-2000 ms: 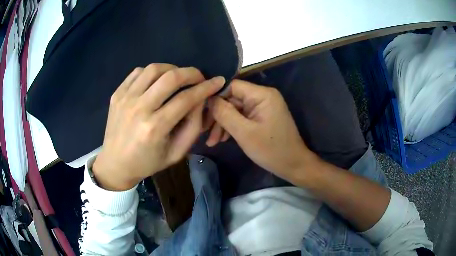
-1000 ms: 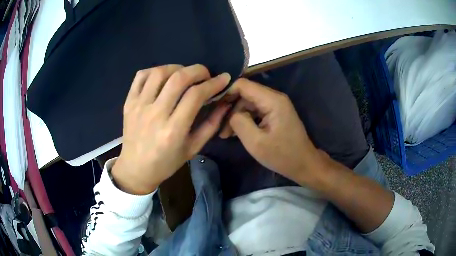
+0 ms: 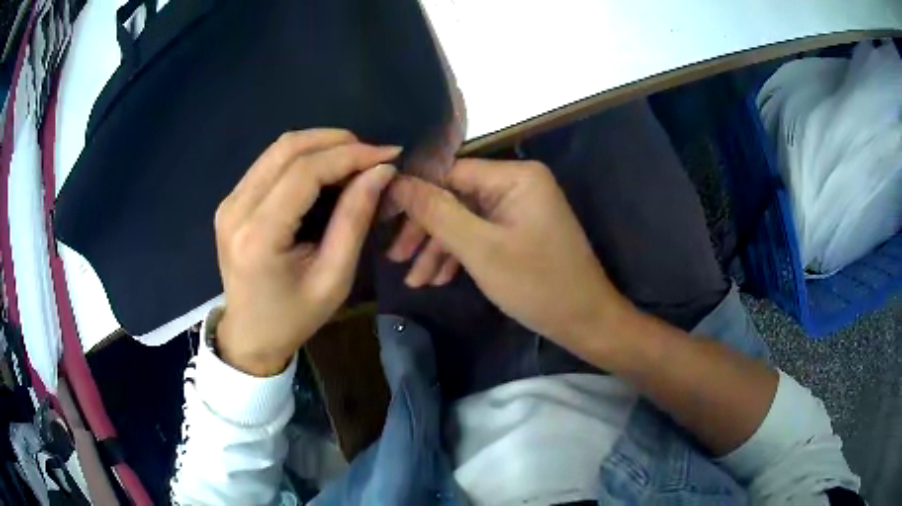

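Observation:
The black bag body panel [image 3: 247, 89] lies on the white table and hangs over its near edge. A brownish-pink lining edge [image 3: 455, 124] shows along its right side, and a white layer [image 3: 173, 324] shows under its lower left edge. A black handle loop [image 3: 134, 25] stands out at the far left. My left hand [image 3: 297, 232] lies over the panel's near edge, thumb and forefinger close together at the right corner. My right hand [image 3: 495, 237] pinches the corner edge between thumb and fingers. The fingers hide what lies between them.
The white table [image 3: 633, 49] curves across the top, its wooden edge facing me. A blue plastic crate [image 3: 791, 267] of white pieces [image 3: 841, 168] stands at right. Red and white strips [image 3: 54, 287] hang at left. Dark cloth [image 3: 633, 217] covers my lap.
The panel's right edge and corner have shifted left, and more brownish-pink lining shows at the corner. My left forefinger has drawn back left from the right hand's fingers.

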